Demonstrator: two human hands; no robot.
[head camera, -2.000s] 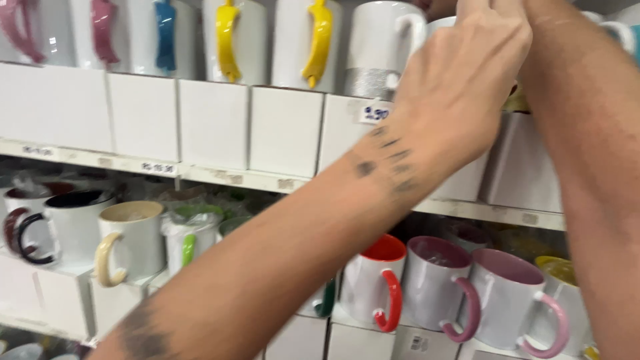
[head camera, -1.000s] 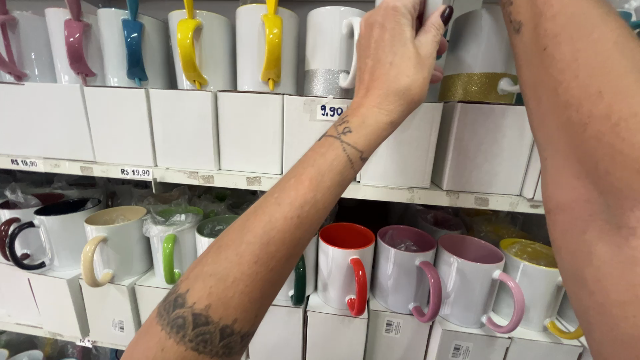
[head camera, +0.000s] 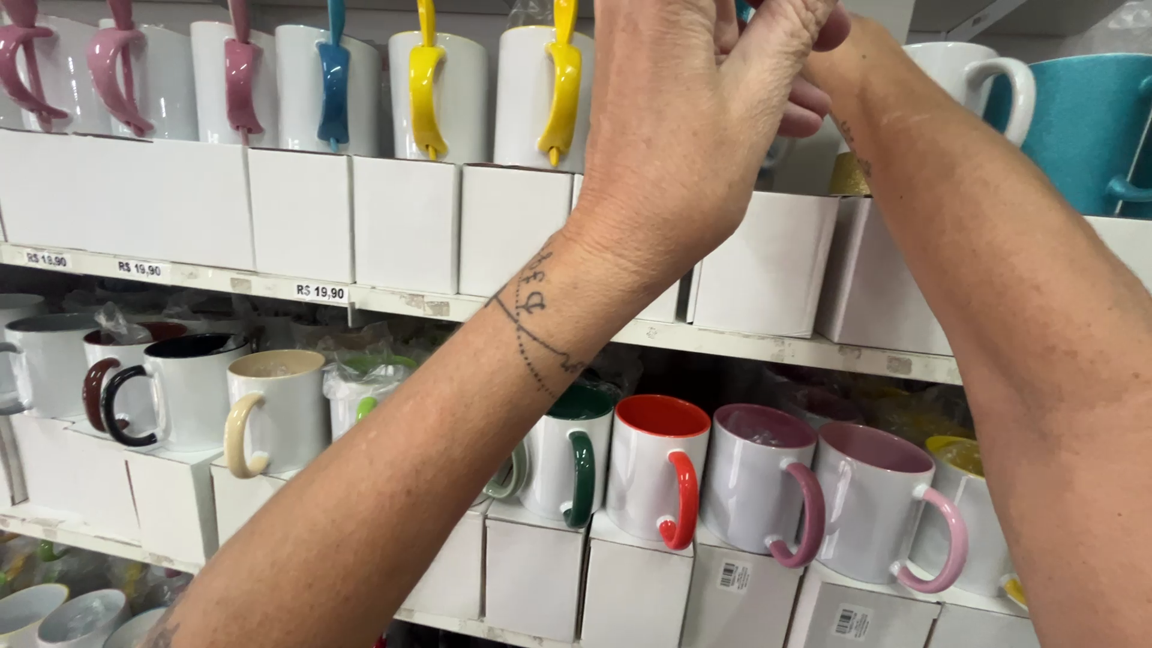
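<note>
My left hand (head camera: 684, 117) is raised at the top centre, in front of the upper shelf, its back toward the camera. Fingers of my right hand (head camera: 801, 103) show just behind it, and the two hands overlap at the frame's top edge. Whether either holds anything is hidden. Left of the hands stands a white mug with a yellow handle and spoon (head camera: 560, 99). To the right, behind my right forearm, are a white mug (head camera: 940, 67) and a turquoise mug (head camera: 1071, 126). A gold glitter band (head camera: 849, 175) shows between the forearms.
White boxes (head camera: 765, 265) support the upper mugs, above a shelf edge (head camera: 711, 342) with price tags. On the lower row stand a red-lined mug (head camera: 652, 468), a green-handled mug (head camera: 562, 459), pink-handled mugs (head camera: 864, 504) and a black-handled mug (head camera: 193, 387), some with plastic wrap.
The silver-banded mug and the price tag below it, seen earlier beside my left hand, are now out of sight behind that hand and arm. The view has shifted somewhat.
</note>
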